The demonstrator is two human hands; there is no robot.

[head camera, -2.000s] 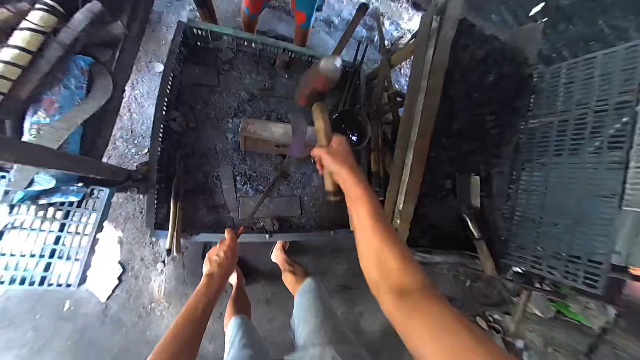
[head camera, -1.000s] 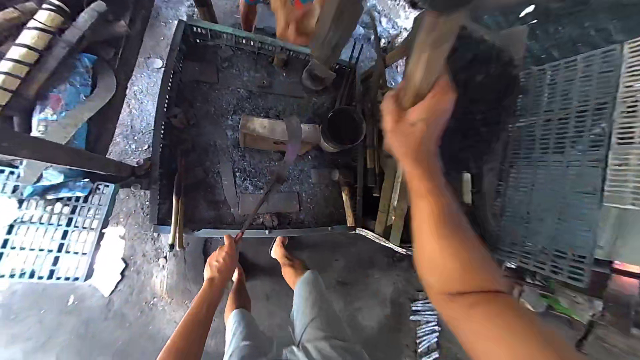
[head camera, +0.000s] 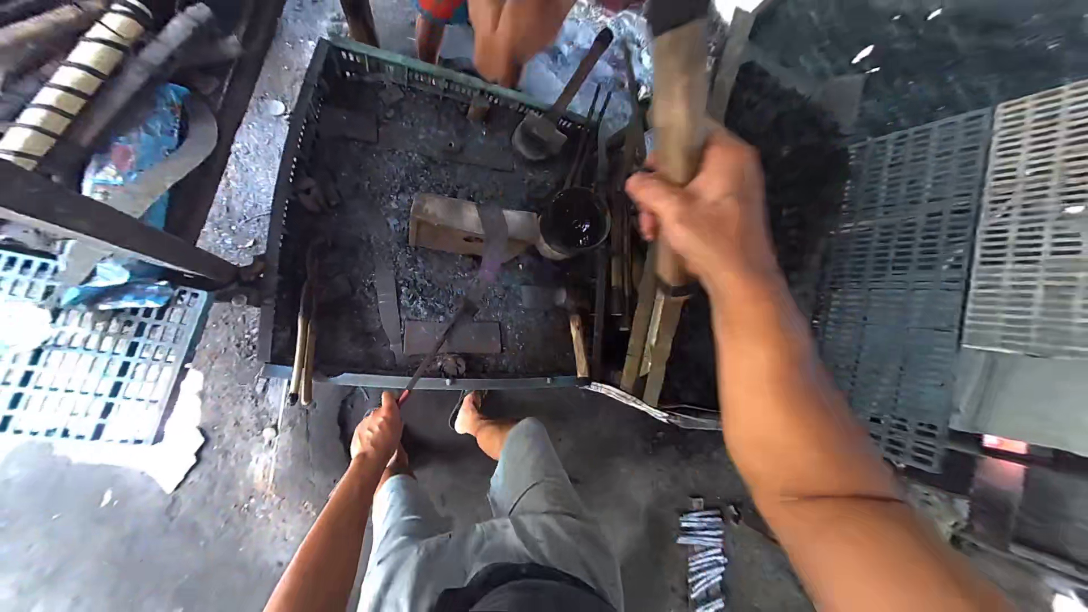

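My left hand (head camera: 376,432) is closed on the near end of a thin metal rod (head camera: 435,350). The rod slants up to a flat metal blade (head camera: 493,242), which lies across a block-shaped anvil (head camera: 455,223) and glows faintly purple near the block's edge. My right hand (head camera: 710,208) grips the wooden handle of a hammer (head camera: 680,93), raised at the right; its dark head is cut off by the top edge. A round pot of dark liquid (head camera: 575,219) stands beside the anvil. A second hammer (head camera: 579,336) lies at the tray's near right corner.
A shallow tray (head camera: 442,381) of dark grit surrounds the anvil. Wooden-handled tongs (head camera: 303,348) lean at its left edge. Another person's hand (head camera: 514,34) is blurred at the far edge, near a long-handled hammer (head camera: 544,127). Plastic crates (head camera: 901,255) stand at right.
My right hand and its hammer have risen from beside the anvil to the right. Another person's hand has come in at the far edge. My left hand stays on the rod.
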